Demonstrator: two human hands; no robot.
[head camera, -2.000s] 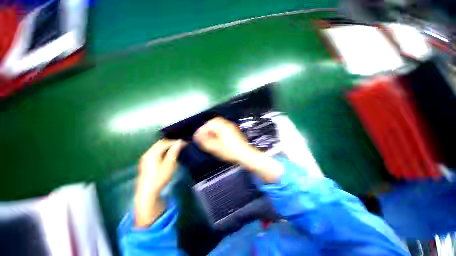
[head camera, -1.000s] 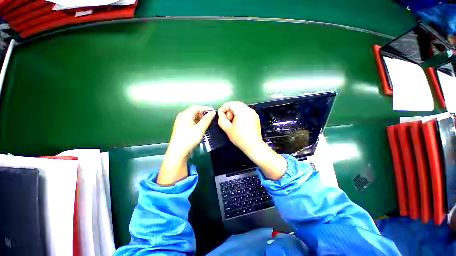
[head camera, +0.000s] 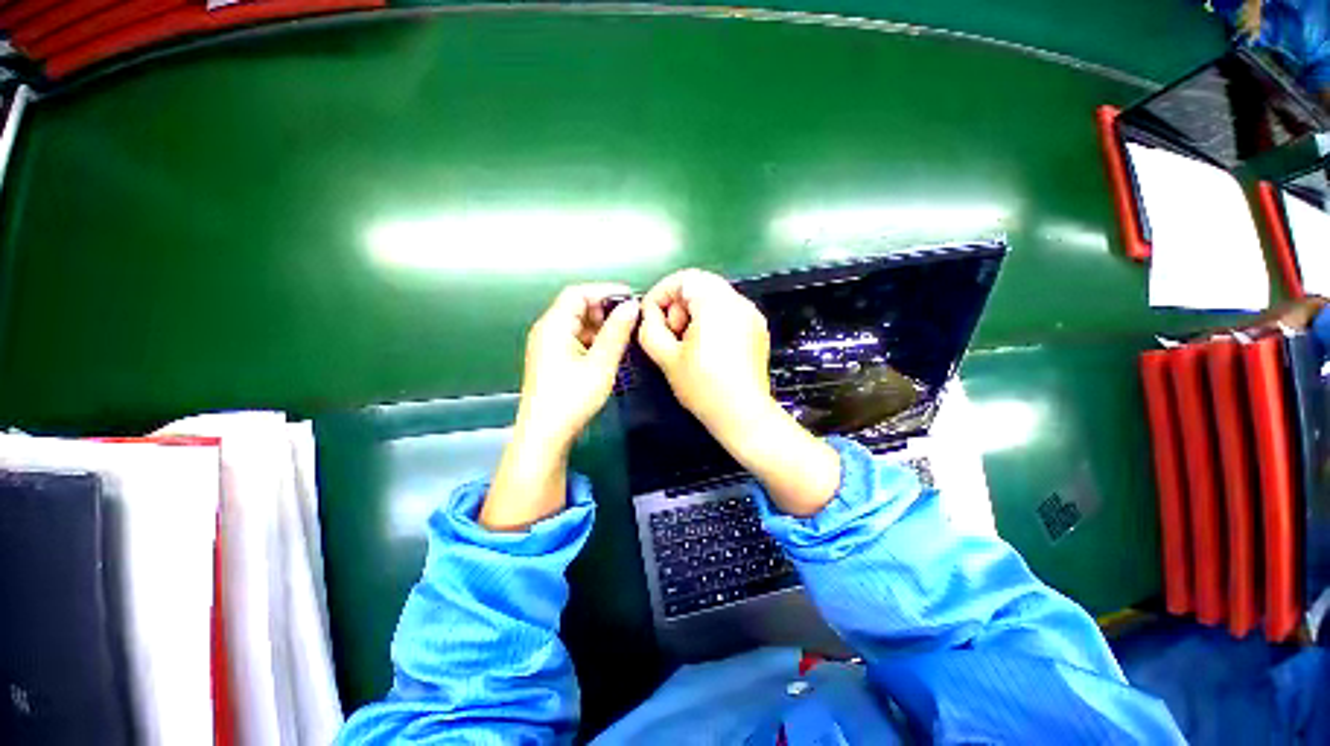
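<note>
An open laptop (head camera: 722, 551) with black keys in a grey deck lies in front of me, its glossy dark screen (head camera: 875, 343) tilted back with reflections. My left hand (head camera: 573, 357) is at the screen's upper left corner, thumb and fingers pinched on a tiny dark piece (head camera: 619, 305). My right hand (head camera: 703, 343) is just beside it, fingertips pinched close to the same piece and in front of the screen's left part. Whether the right fingertips hold anything is too small to tell. My right forearm hides part of the keyboard.
A laptop stack with white sheets (head camera: 263, 583) stands at the left. Red-orange trays (head camera: 1225, 488) stand at the right. A small sheet with dark dots (head camera: 1059, 510) lies on the green surface (head camera: 481, 131). More laptops with white sheets (head camera: 1196, 226) are at the upper right.
Since the blurred earliest frame the view has shifted and steadied. Both hands have moved from over the screen to its upper left corner. Over the last second they stay there, close together.
</note>
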